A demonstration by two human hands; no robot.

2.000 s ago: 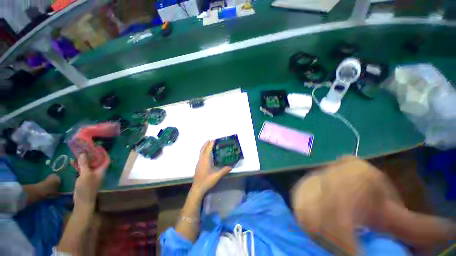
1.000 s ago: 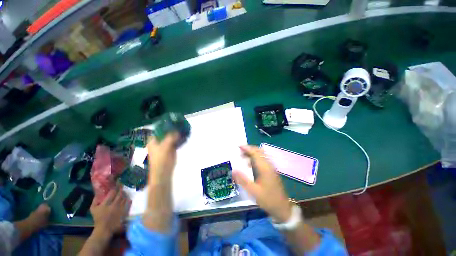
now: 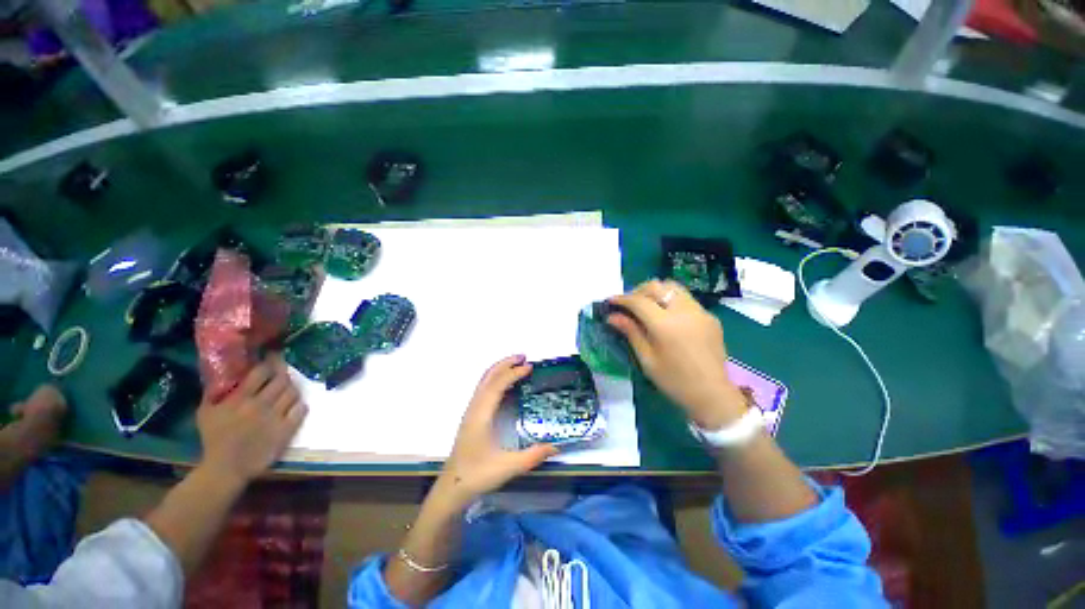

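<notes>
My left hand (image 3: 485,426) grips the left side of a square black housing (image 3: 558,401) with a green board in it, at the front of the white sheet (image 3: 476,280). My right hand (image 3: 676,347) holds a green circuit board (image 3: 603,338) by its right edge, tilted, just above and right of the housing. The fingers hide part of this board. Loose green boards (image 3: 383,322) lie on the left of the sheet. The phone (image 3: 754,393) lies partly hidden behind my right wrist.
An open housing (image 3: 700,267) and white slips (image 3: 763,288) lie right of the sheet. A white fan (image 3: 878,264) with a cable and a clear bag (image 3: 1043,333) stand further right. A neighbour's hand (image 3: 252,419) holds pink wrap (image 3: 226,321) at left. Black housings line the back.
My left hand has come back from the loose boards and now grips the housing. A board is now in my right hand, which moved up and right. The view has shifted.
</notes>
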